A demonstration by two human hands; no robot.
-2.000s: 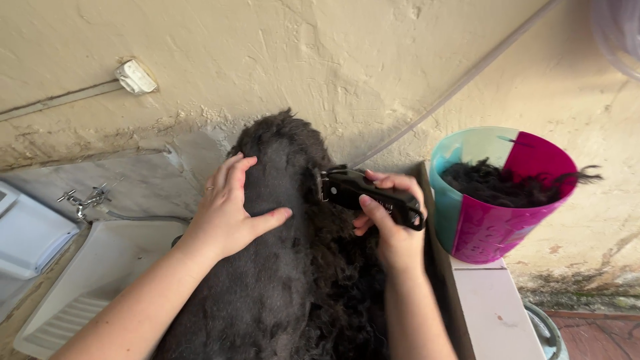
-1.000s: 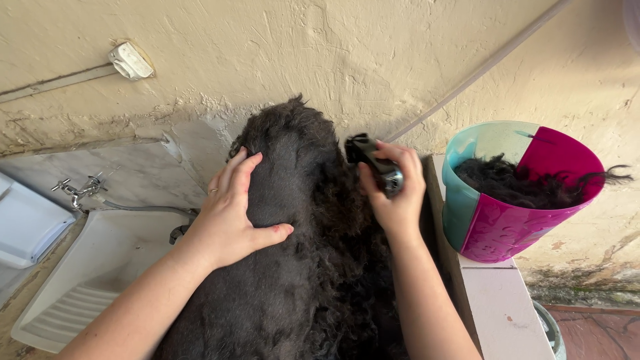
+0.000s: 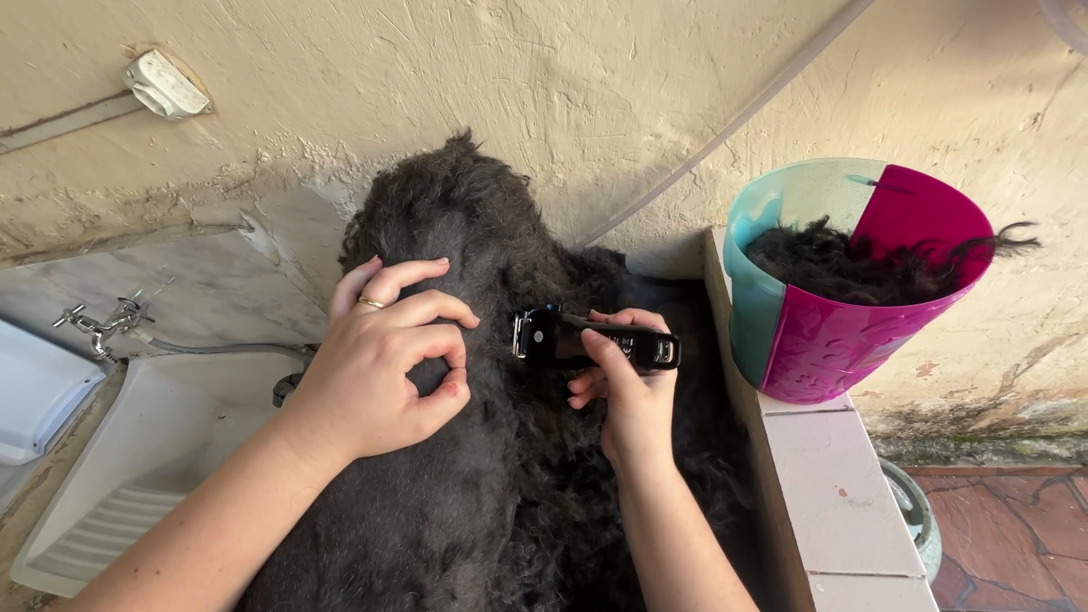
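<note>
A black-haired dog (image 3: 408, 510) stands with its back beneath my hands, its curly head end toward the wall. My left hand (image 3: 391, 357), a ring on one finger, rests on the dog's back with bent fingers, the thumb and a fingertip close together. In my right hand (image 3: 629, 365) is a black electric hair clipper (image 3: 565, 337), its metal blade pointing left against the coat on the dog's right side. Short hair covers the back; longer curly hair (image 3: 561, 476) lies along that side, below the clipper. The dog's face and legs are hidden.
A teal and magenta plastic bin (image 3: 850, 348) holding black hair stands on the tiled ledge (image 3: 837, 493) at right. A white laundry sink (image 3: 110, 493) with a metal tap (image 3: 106, 321) is at left. The rough wall (image 3: 595, 102) bears a socket (image 3: 166, 85) and a slanting hose (image 3: 731, 127).
The clipper was tilted near the wall one second ago; now it lies sideways against the coat, nearer my left hand. My left thumb, spread out before, has drawn in toward the fingers.
</note>
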